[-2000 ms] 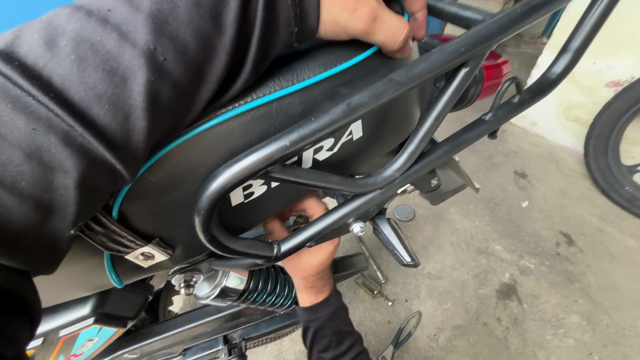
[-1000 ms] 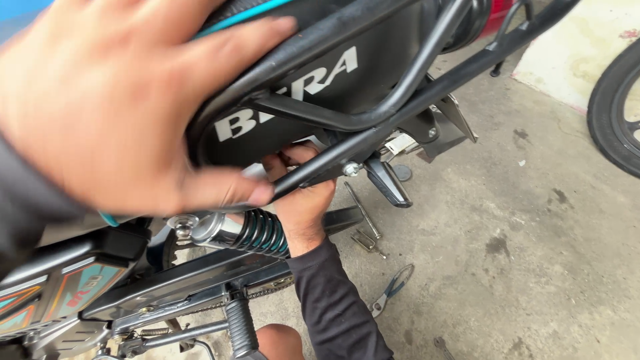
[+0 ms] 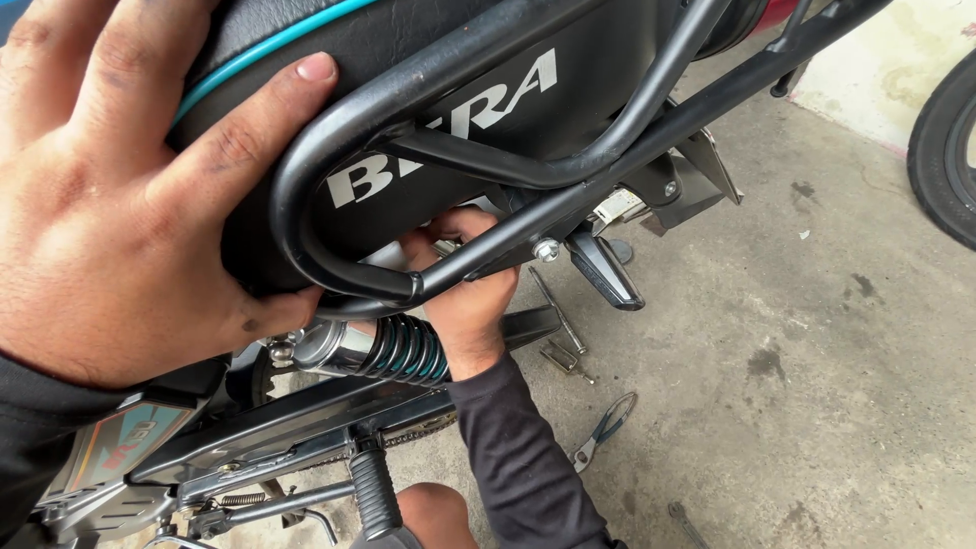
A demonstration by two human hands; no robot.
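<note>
My left hand (image 3: 137, 183) lies spread, fingers apart, on the side of the black motorcycle seat (image 3: 282, 69) with teal piping, its thumb by the lower bend of the black tubular grab rail (image 3: 457, 61). Below the seat, my right hand (image 3: 473, 297) reaches up behind the rail, fingers curled in under the tail. Some metal shows between those fingers, but the rail hides most of it, so what they hold cannot be told. A hex bolt (image 3: 546, 249) sits in the rail bracket. The shock absorber (image 3: 404, 347), with black and teal coils, is left of my right wrist.
On the concrete floor (image 3: 801, 381) lie a long axle bolt (image 3: 559, 310), a small metal bracket with a threaded end (image 3: 566, 358), slip-joint pliers (image 3: 604, 433) and a wrench (image 3: 686, 524). A turn signal (image 3: 606, 271) juts out below the rail. Another wheel (image 3: 945, 152) stands at right.
My left hand has come down from the top of the seat to its side near the rail's bend. My right hand stays under the tail.
</note>
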